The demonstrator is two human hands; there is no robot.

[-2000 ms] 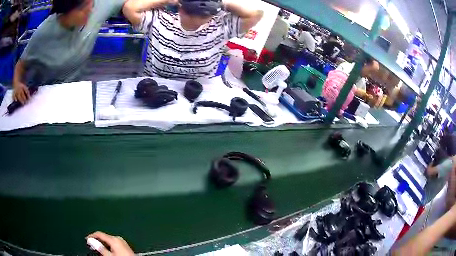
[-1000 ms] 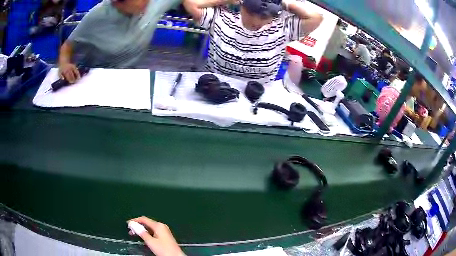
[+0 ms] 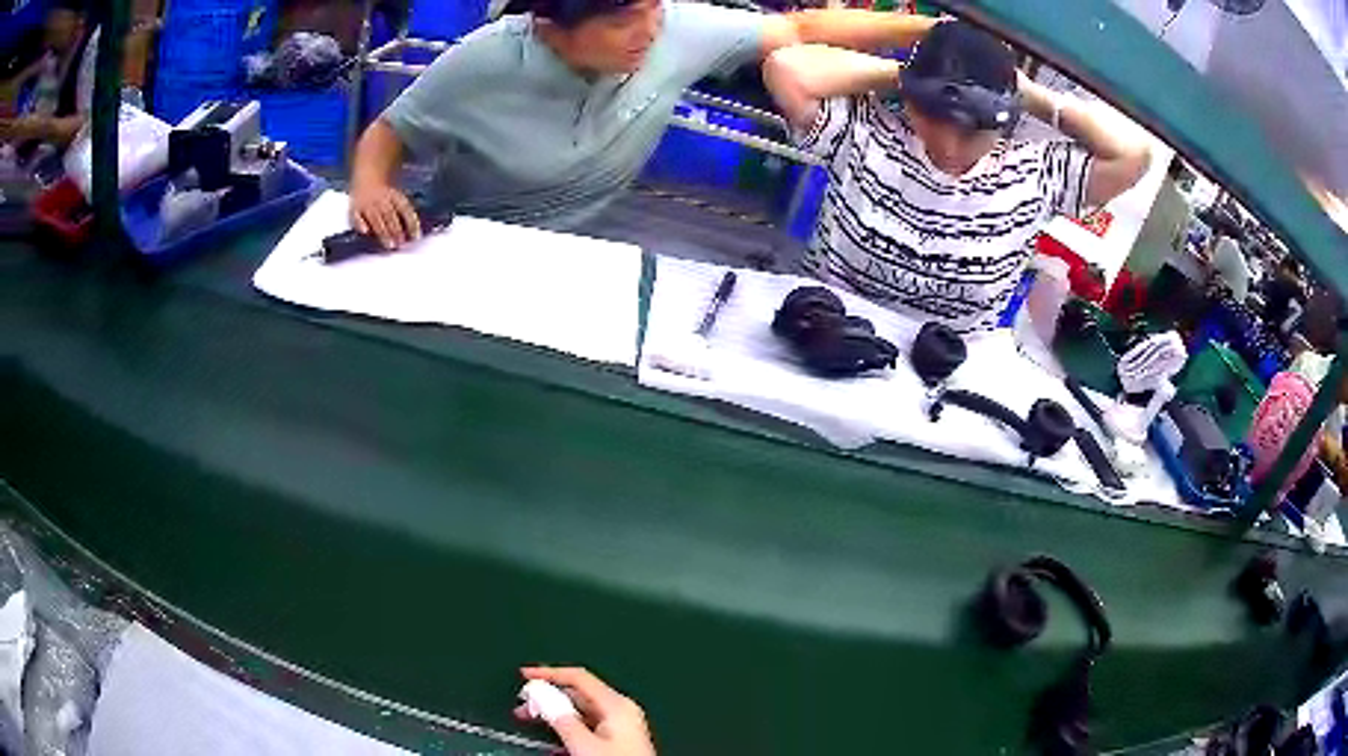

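My right hand [image 3: 594, 719] is at the bottom centre, cut off by the lower edge, over the near edge of the green conveyor belt [image 3: 488, 547]. Its fingers point left, and a small white piece [image 3: 549, 700] is at the thumb. I cannot tell whether it is held or worn. My left hand is not in view. Black headphones [image 3: 1097, 606] lie on the belt at the lower right, with one ear cup [image 3: 1014, 607] nearer the belt's middle. My hand does not touch them.
Two people sit opposite, one wearing headphones [image 3: 961, 92]. White mats [image 3: 488, 288] hold headphone parts [image 3: 828, 332] and a thin dark tool [image 3: 719, 303]. A blue bin [image 3: 222, 214] is upper left. Crinkled film [image 3: 67, 635] and a white sheet [image 3: 192, 702] cover the near-left bench.
The view has swung left, so the belt headphones and opposite mats appear farther right. The striped-shirt person's headphones and the blue bin show more fully. My right hand keeps a similar pose.
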